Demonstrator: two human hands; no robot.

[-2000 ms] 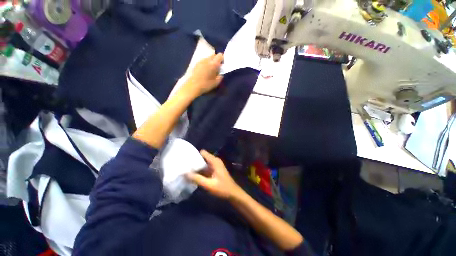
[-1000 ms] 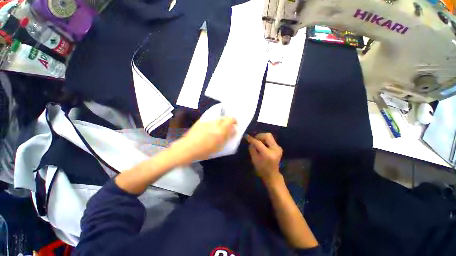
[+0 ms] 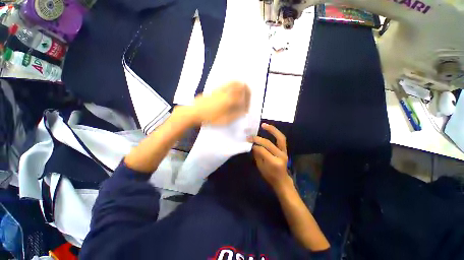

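A long white fabric piece [image 3: 239,56] runs from the top of the picture, left of the needle area, down toward my lap. A dark edge shows along its right side. My left hand [image 3: 226,104] is blurred and lies over the white piece; its fingers look curled, and whether it grips cloth is unclear. My right hand [image 3: 270,155] pinches the right edge of the white piece near its lower part. The sewing machine [image 3: 407,35] stands at the upper right, its presser foot [image 3: 286,19] above the pale bed [image 3: 285,96].
Navy panels [image 3: 102,66] with white pieces [image 3: 145,96] lie at left. A white and navy bundle [image 3: 71,188] is heaped at lower left. A navy panel [image 3: 338,86] lies right of the bed. Pens [image 3: 410,114] lie on the right ledge. Bottles [image 3: 38,66] stand at far left.
The white piece, folded up in my hands earlier, now lies spread lengthwise beside the bed. My right hand moved right to its edge. My left hand came down, then slightly up. The view shifted.
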